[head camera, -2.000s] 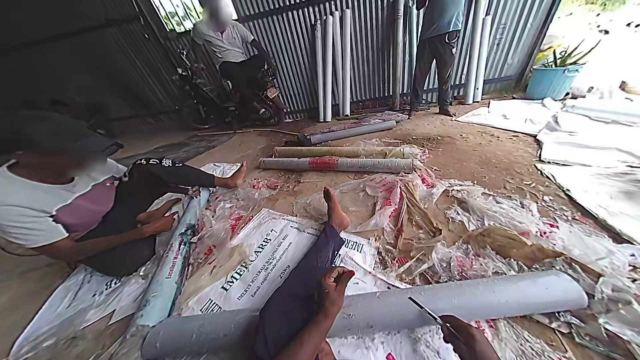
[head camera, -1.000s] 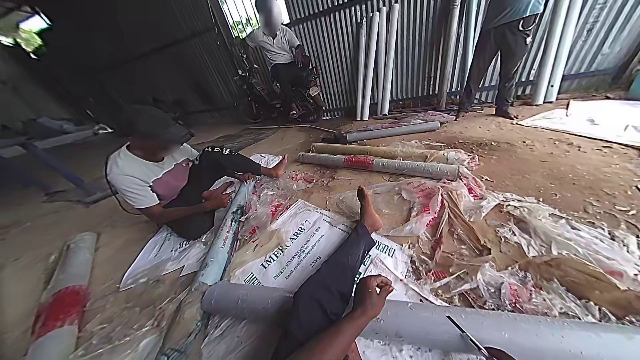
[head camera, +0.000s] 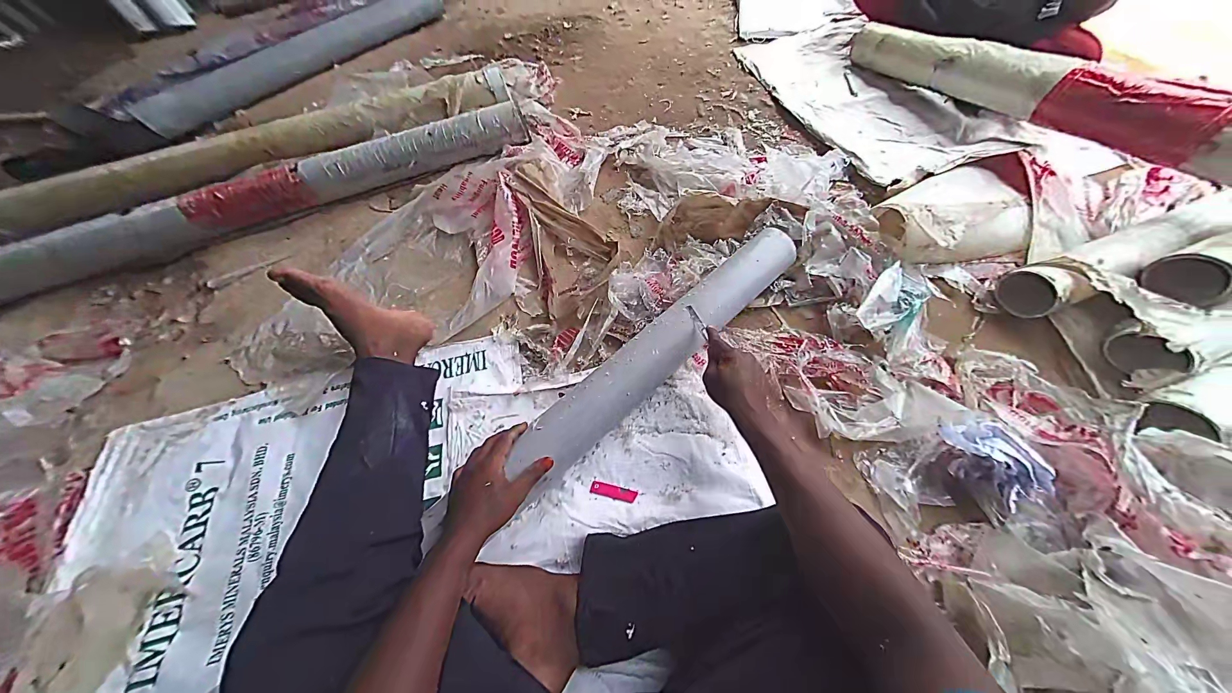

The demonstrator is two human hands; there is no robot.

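Observation:
A grey cylindrical roll or pipe (head camera: 616, 395) lies slantwise before me, from between my legs up to the right. My left hand (head camera: 491, 486) rests on its near part, thumb and fingers spread round the surface. On the right side of the roll, my right hand (head camera: 736, 375) is closed round the handle end of a thin blade (head camera: 696, 322), whose tip lies against the roll's upper side. Most of the handle is hidden in the fist. Under the roll is a white printed sack (head camera: 674, 452) with a small red strip (head camera: 613, 492) on it.
Crumpled plastic film (head camera: 731, 164) covers much of the ground ahead and right. Long wrapped rolls (head camera: 385, 159) lie at the upper left. At the right are open-ended tubes (head camera: 1030, 289) and a red-banded roll (head camera: 1049, 91). My bare foot (head camera: 371, 313) is left of the grey roll.
The view has swung down and right. The grey roll now points away from me; before, it lay across my leg. My left hand, raised above the leg before, is now on the roll.

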